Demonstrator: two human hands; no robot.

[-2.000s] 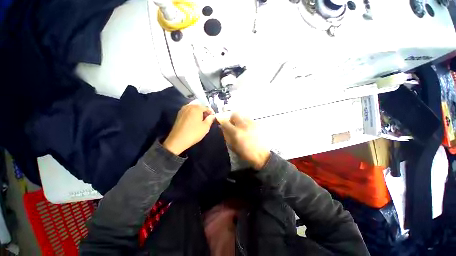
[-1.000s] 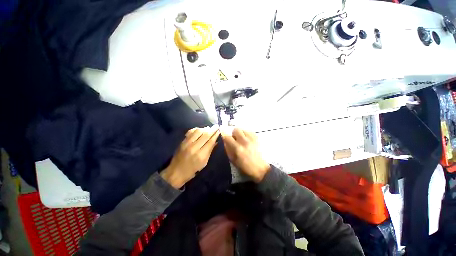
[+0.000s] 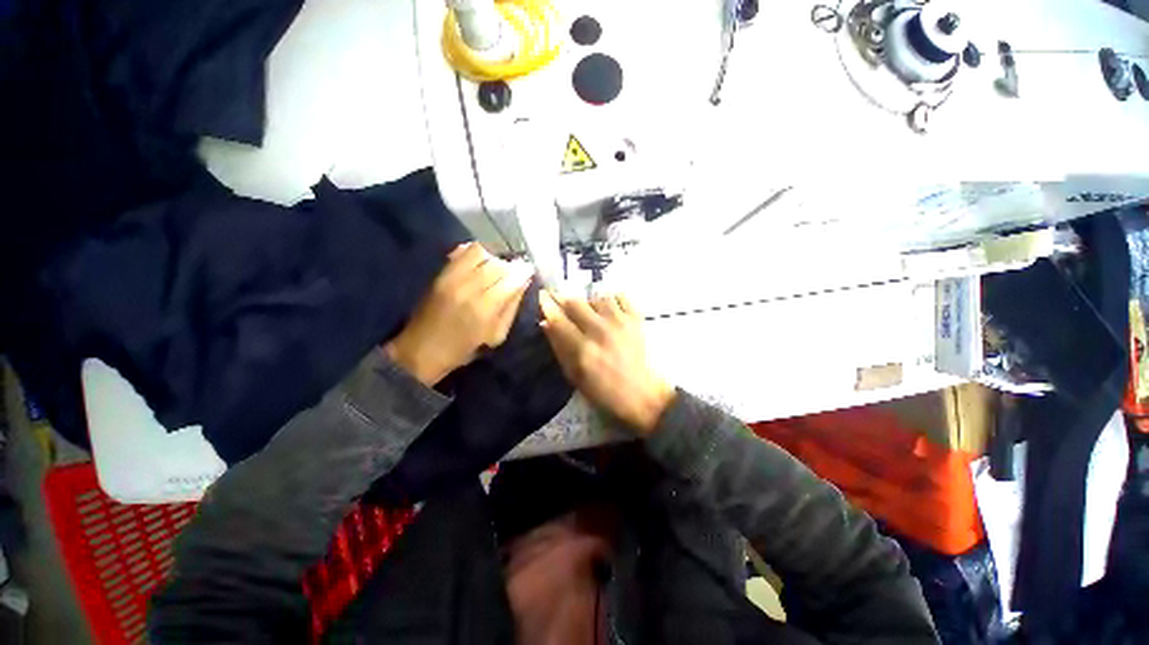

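Note:
A large dark navy cloth lies left of the needle area, its edge at the presser foot of a white sewing machine. A narrow white strip hangs down the left end of the machine head to the cloth edge. My left hand grips the navy cloth just left of the presser foot. My right hand rests just below the foot with its fingertips on the cloth edge. What lies under the fingertips is hidden.
A red slotted basket is at the lower left. More navy cloth lies at the far left. A yellow ring sits on the machine head. An orange bag and long black strips are at the right, below table level.
The view has shifted, so the machine sits higher in the picture. My left hand has moved slightly away from my right hand, and a gap shows between them.

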